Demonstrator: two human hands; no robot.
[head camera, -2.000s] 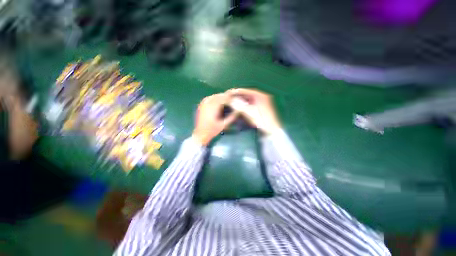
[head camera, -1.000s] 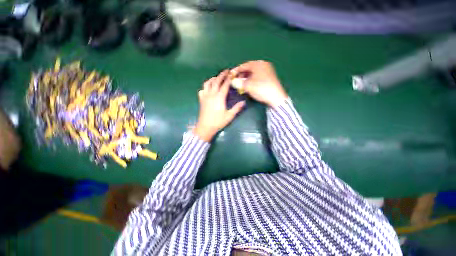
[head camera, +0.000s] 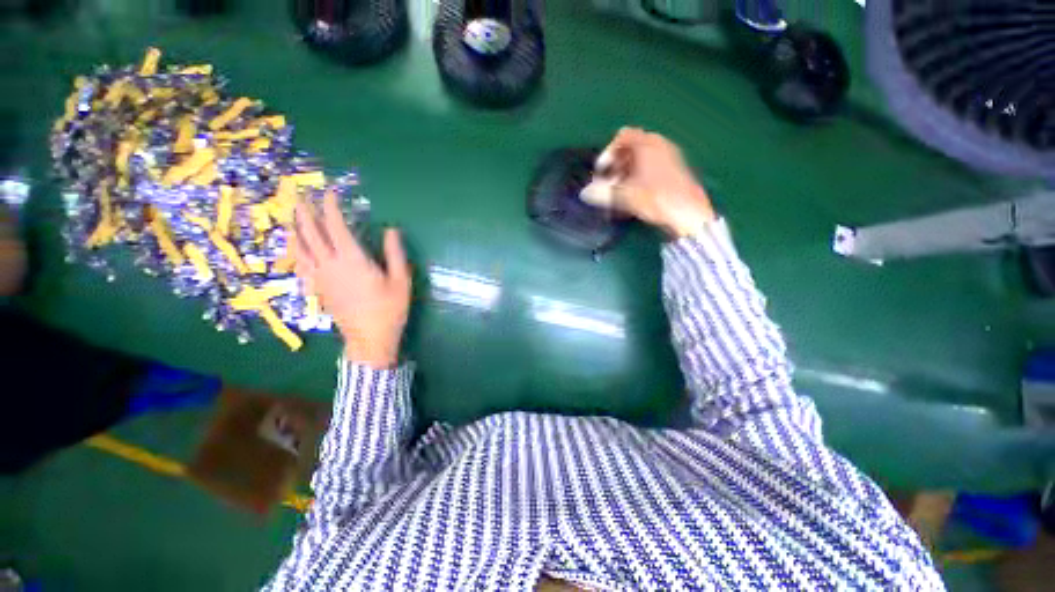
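Observation:
A heap of small silvery parts with yellow tabs (head camera: 191, 174) lies on the green bench at the left. My left hand (head camera: 351, 275) is at the heap's right edge, palm down with fingers spread, and no held part shows. A round black fan head (head camera: 563, 197) lies on the bench in front of me. My right hand (head camera: 650, 183) is at its right side, fingers bent together over its edge. A white patch shows at the fingertips; I cannot tell whether it is a wrap or a part, nor whether the fingers grip the fan head.
Black fan heads (head camera: 491, 52) stand along the far side, with another black round part (head camera: 805, 74) farther right. A large grey cooling fan (head camera: 983, 69) is at the upper right. A pale bar (head camera: 937, 231) reaches in from the right. A cardboard carton (head camera: 257, 445) is at the lower left.
My hands, together before, are now apart. My left hand has moved left to the heap, and my right hand a little right. The fan head now shows uncovered on the bench. The view has shifted.

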